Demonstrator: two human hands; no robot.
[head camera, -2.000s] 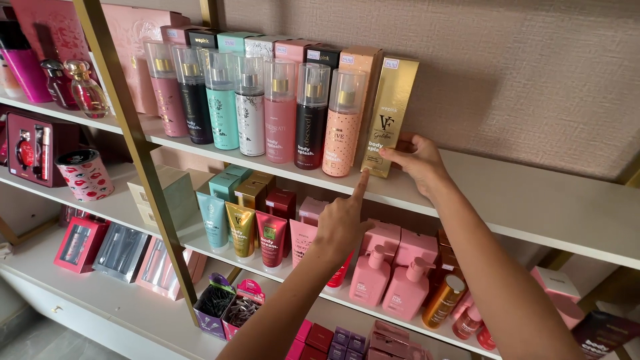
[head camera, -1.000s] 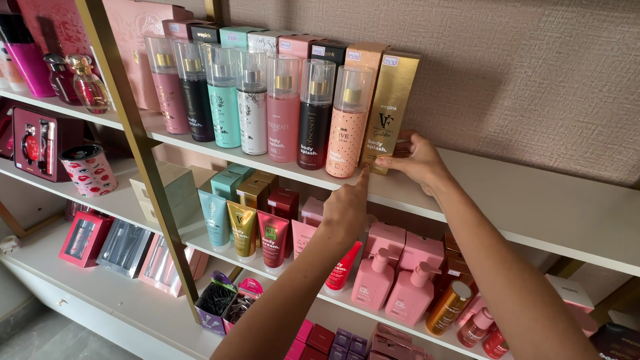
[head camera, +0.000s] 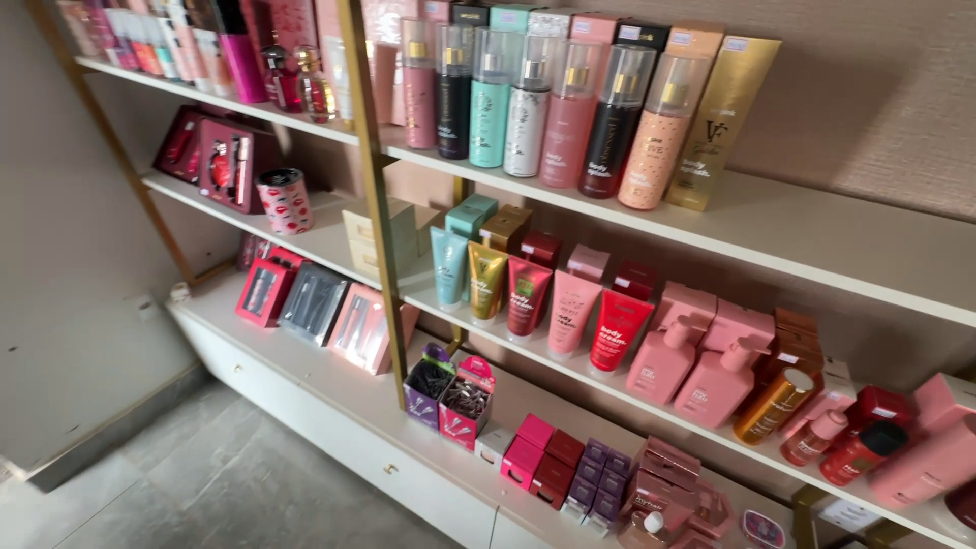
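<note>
Neither of my hands shows in the head view now. A gold carton (head camera: 720, 126) stands upright at the right end of the row on the upper shelf. Just left of it is a peach body splash bottle (head camera: 657, 152) with a clear cap. Further left stand a dark red bottle (head camera: 610, 145), a pink bottle (head camera: 566, 137), a white bottle (head camera: 526, 133) and a mint green bottle (head camera: 488, 114), with boxes behind them. On the shelf below, a red body cream tube (head camera: 619, 332) and a gold tube (head camera: 486, 282) stand on their caps.
A gold metal upright (head camera: 377, 198) divides the shelving. Pink pump bottles (head camera: 717, 385) and an amber bottle (head camera: 774, 404) occupy the middle shelf. Below are two open boxes of hair items, one of them pink (head camera: 465, 404), and small purple boxes (head camera: 598, 484). Gift sets (head camera: 263, 290) lean at the left.
Both hands, earlier at the gold carton and the shelf edge beside it, have gone out of view. The view has swung left and down, showing more floor. The gold carton still stands at the row's end.
</note>
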